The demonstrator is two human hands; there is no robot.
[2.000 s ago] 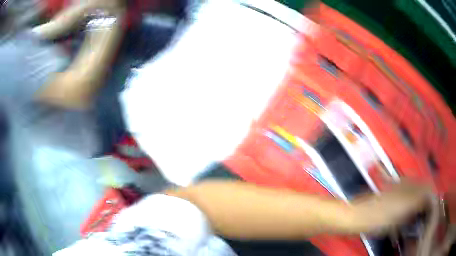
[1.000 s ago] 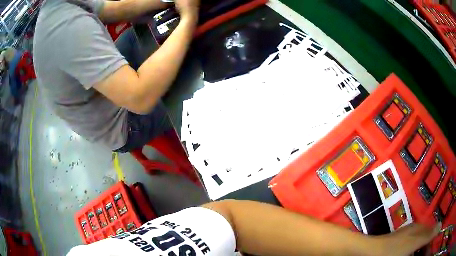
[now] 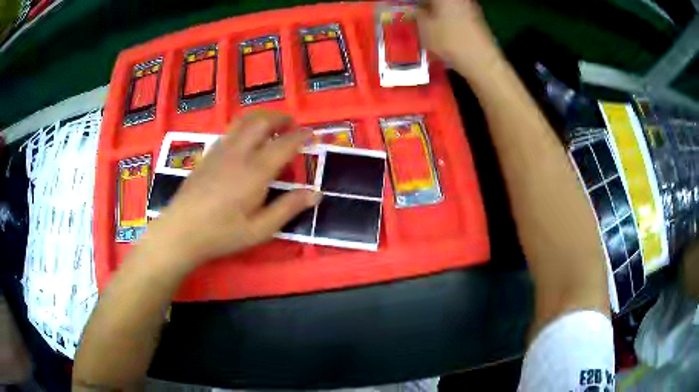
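Observation:
A die-cut pad sheet (image 3: 349, 200) lies across the near row of frames, with black pads at its right end and left edge and open cells at its upper left. My left hand (image 3: 237, 180) is over its middle, thumb and fingers apart, hiding part of it. A frame with a white lower end (image 3: 404, 75) is at the far right pocket. My right hand (image 3: 454, 32) is at that frame's right side, near the top edge of the picture. Its fingers are blurred, so I cannot tell whether it grips the frame.
The red tray (image 3: 306, 279) holds more silver frames (image 3: 328, 57) in two rows. A spent white lattice pile (image 3: 65, 230) is at left. Black-gridded sheets (image 3: 613, 222) and a yellow-patched sheet (image 3: 636, 184) are at right, beside glossy clear film (image 3: 678, 161). A green surface lies behind.
The view has swung from the left side and the neighbouring worker to the tray. Both hands now show over the tray; the pad sheet remains across the frames.

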